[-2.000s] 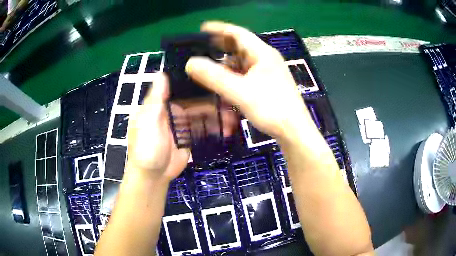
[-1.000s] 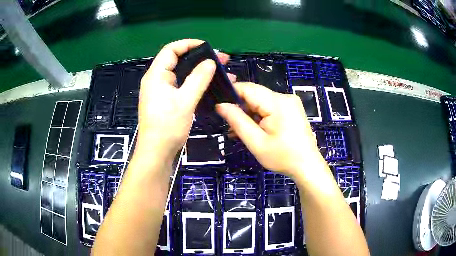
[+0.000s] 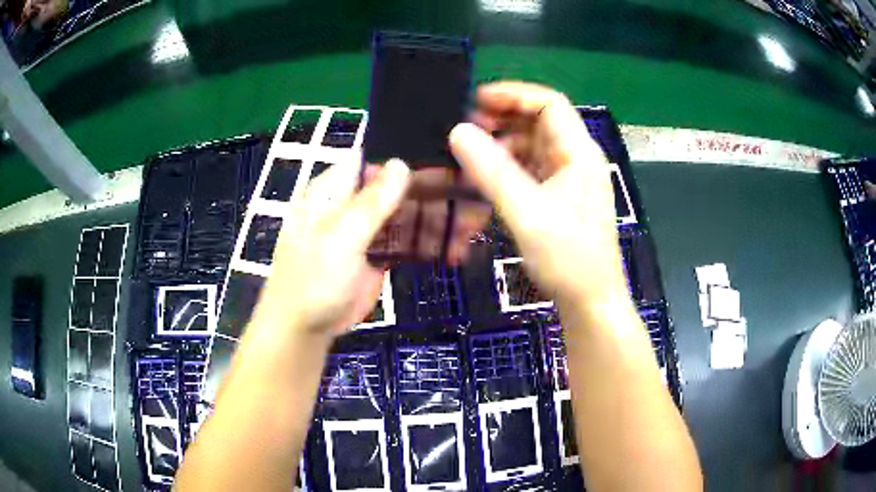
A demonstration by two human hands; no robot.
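Note:
A dark housing frame [image 3: 419,101] is held up over the blister tray. Its upper part is a plain black rectangle; fingers show through the slatted lower part. My left hand [image 3: 336,240] grips its lower left side, thumb on the front. My right hand [image 3: 543,192] is at its right edge, thumb touching near the black rectangle's lower right corner; its fingers are blurred and partly behind the frame. A white-lined sticker sheet [image 3: 257,237] slants down behind my left hand and forearm, which hide part of it. I cannot tell whether the left hand also holds it.
Finished housings [image 3: 434,452] lie in the black blister tray [image 3: 154,216]. A spare sticker sheet [image 3: 91,332] and a dark slim object [image 3: 27,336] lie left. Small pale liners [image 3: 722,306] and a desk fan [image 3: 850,380] are right. The green belt [image 3: 288,72] runs beyond.
The frame has turned from edge-on to face me and moved up. My hands have shifted to its lower left and right side. The sticker sheet shows more fully behind my left hand.

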